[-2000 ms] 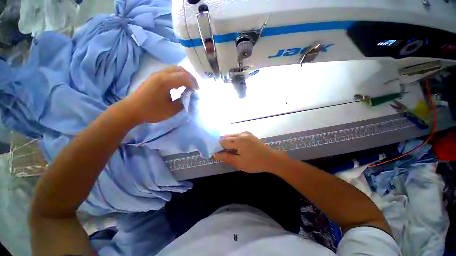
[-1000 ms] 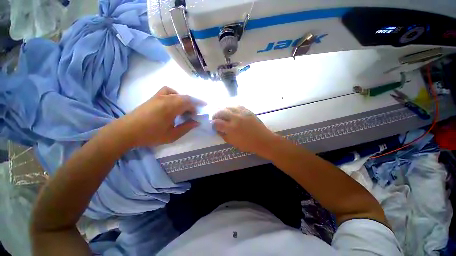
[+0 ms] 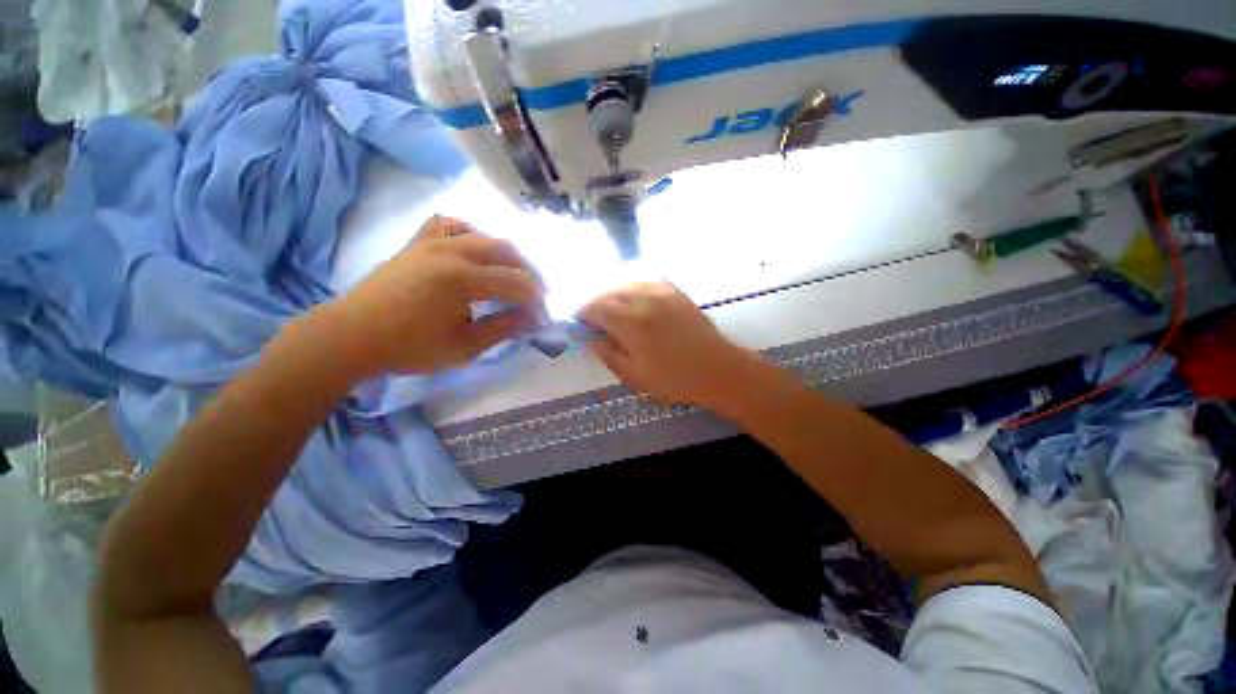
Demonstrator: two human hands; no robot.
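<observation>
My left hand (image 3: 441, 301) pinches a small light blue cloth edge (image 3: 548, 339) just in front of the machine's needle area (image 3: 621, 233). My right hand (image 3: 657, 339) holds the same edge from the right, its fingertips close to the left ones. The larger light blue garment heap (image 3: 258, 203) lies left of the needle, gathered into a knot at the top, and hangs over the front edge under my left forearm. Bright light washes out the cloth near the needle, and my fingers hide part of the edge.
The white sewing machine head (image 3: 732, 68) spans the top. A green-handled tool (image 3: 1033, 237) and yellow-blue snips (image 3: 1122, 282) lie at the table's right. An orange-red cord (image 3: 1177, 305) hangs beside them. White and pale blue cloth pieces (image 3: 1139, 502) lie at lower right. A measuring tape (image 3: 895, 362) runs along the front edge.
The hands have come together in front of the needle, the right one moving up from the front edge. The small blue piece, spread between them earlier, is now mostly hidden by the fingers.
</observation>
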